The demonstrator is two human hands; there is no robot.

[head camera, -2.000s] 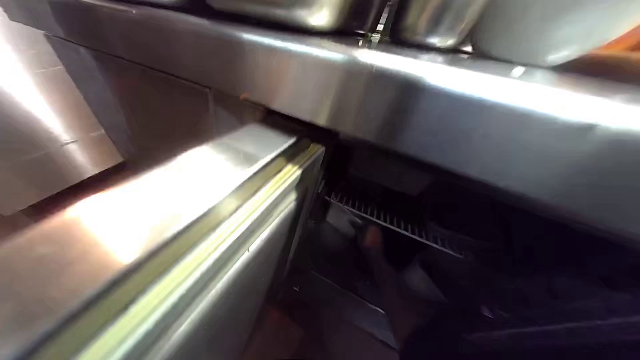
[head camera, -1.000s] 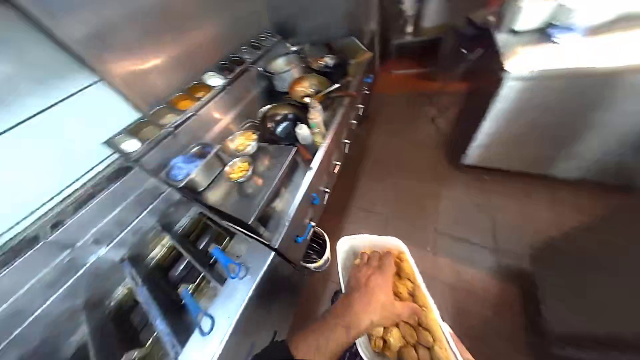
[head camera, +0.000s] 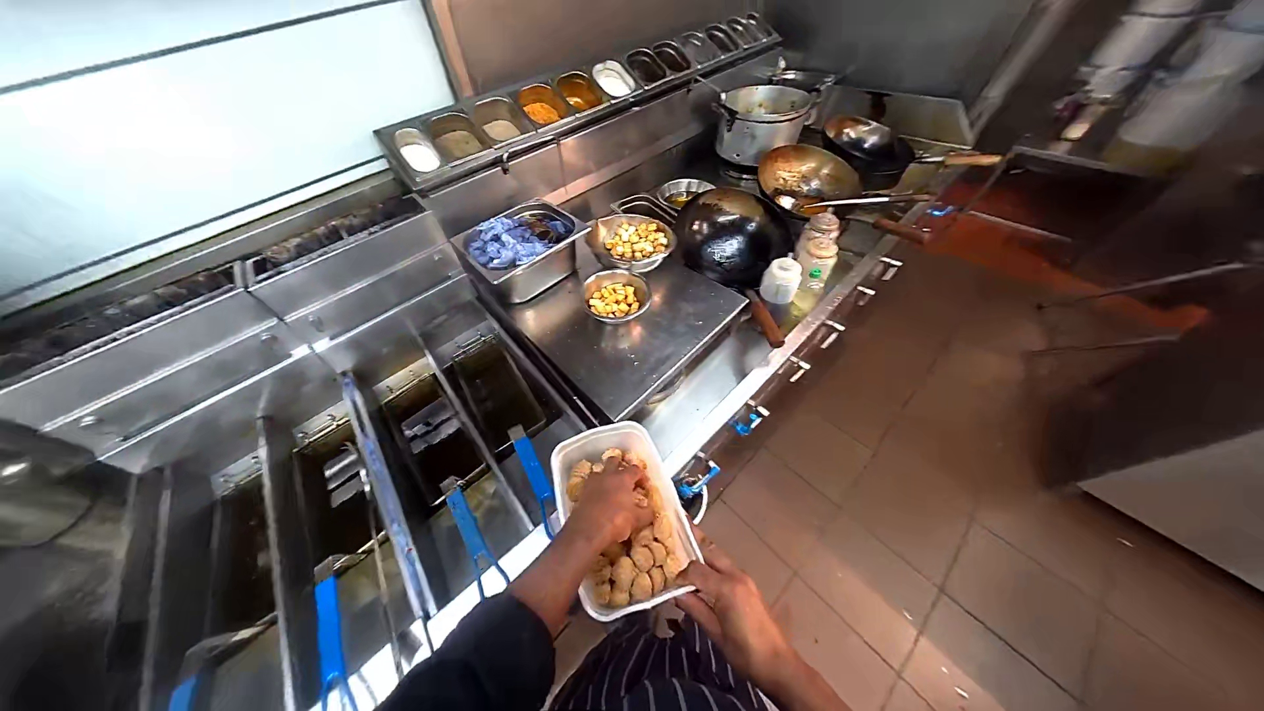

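Note:
A white plastic tub (head camera: 563,464) holds many breaded food pieces (head camera: 632,573), tilted in front of my body beside the fryers. My left hand (head camera: 610,509) reaches down into the tub among the pieces; its fingertips are hidden, so whether it grips any cannot be told. My right hand (head camera: 729,597) holds the tub by its lower right rim, thumb near the edge. Just left of the tub stands the blue handle of a fryer basket (head camera: 533,469).
Deep fryers (head camera: 494,380) with blue-handled baskets line the left. Beyond the tub, a steel worktop (head camera: 657,346) carries bowls of fried cubes (head camera: 614,299), a steel pan with blue material (head camera: 533,281), an overturned wok (head camera: 736,237) and squeeze bottles (head camera: 782,281). Tiled floor (head camera: 849,563) lies right.
Two seconds ago a hand was inside a dark cabinet with its door open; one second ago the tub was in view with a hand on the pieces. The view has swung toward the fryers and worktop.

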